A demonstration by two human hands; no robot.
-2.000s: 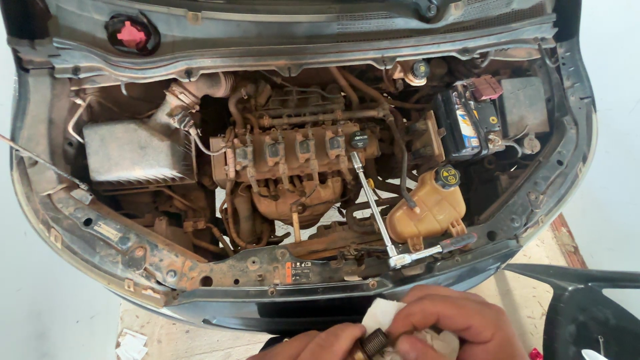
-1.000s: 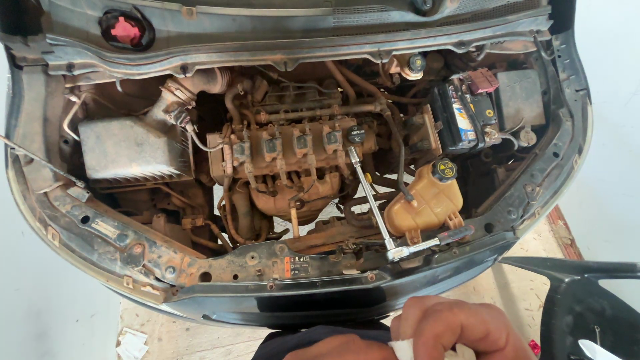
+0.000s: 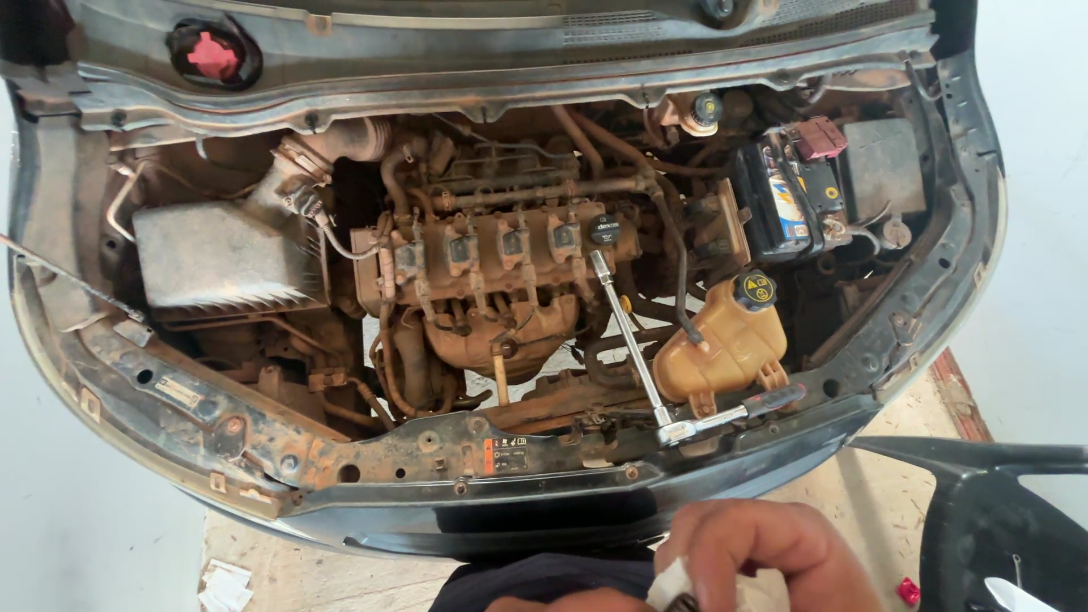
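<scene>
At the bottom edge of the head view, my right hand (image 3: 765, 544) is closed on a white cloth or paper (image 3: 671, 582). A dark, ridged metal part (image 3: 682, 603), cut off by the frame, shows against the white material. My left hand (image 3: 565, 602) lies just left of it, mostly below the frame; its fingertips are hidden. Beyond both hands, a chrome ratchet with a long extension (image 3: 633, 340) rests across the front of the engine bay, its far end beside the black oil filler cap (image 3: 604, 229). The ratchet's dark handle (image 3: 778, 398) points right.
Around the dusty engine (image 3: 501, 246) are an air filter box (image 3: 225, 259), a battery (image 3: 786, 195) and a yellowed coolant reservoir (image 3: 722, 344). The black front bumper (image 3: 544, 523) lies just beyond my hands. A black plastic chair (image 3: 977, 518) stands at lower right, white papers (image 3: 225, 586) at lower left.
Two seconds ago the ridged metal part showed more fully between both hands with the white material. My hands now sit lower in view, and my left hand is mostly out of frame.
</scene>
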